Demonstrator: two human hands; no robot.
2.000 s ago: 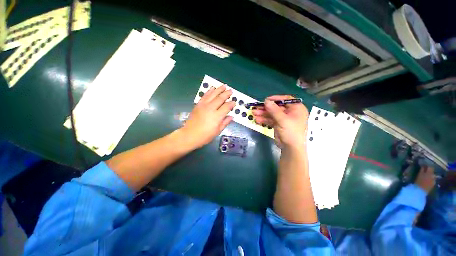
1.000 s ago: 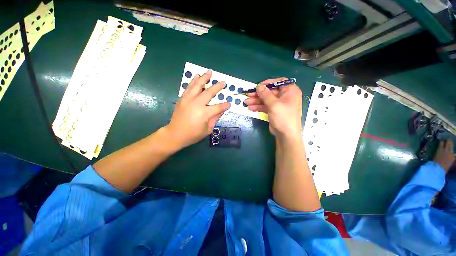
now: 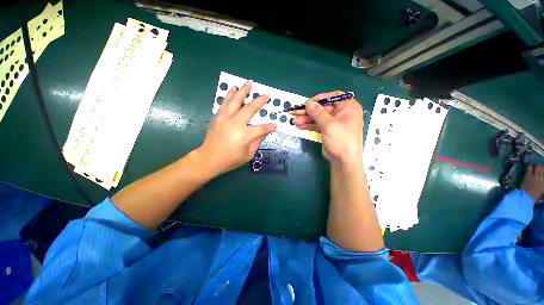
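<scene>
A white pad sheet with two rows of round black pads lies in front of me. My left hand lies on its left part with fingers spread, holding nothing. My right hand holds dark, pen-like tweezers, their tip at the pads in the middle of the sheet. The fingers hide the sheet's right end in part. A small dark rectangular workpiece with ring-like openings at its left end lies on the bench just below the sheet, touched by neither hand.
A cream-white sheet stack lies left, a dotted stack right. Yellowish dotted sheets and a black cable are far left. A metal frame stands at the back right. Another person's hand is by black parts.
The view has shifted since two seconds ago. The tweezers' tip has moved slightly left relative to the sheet's pads. My left hand stays on the sheet.
</scene>
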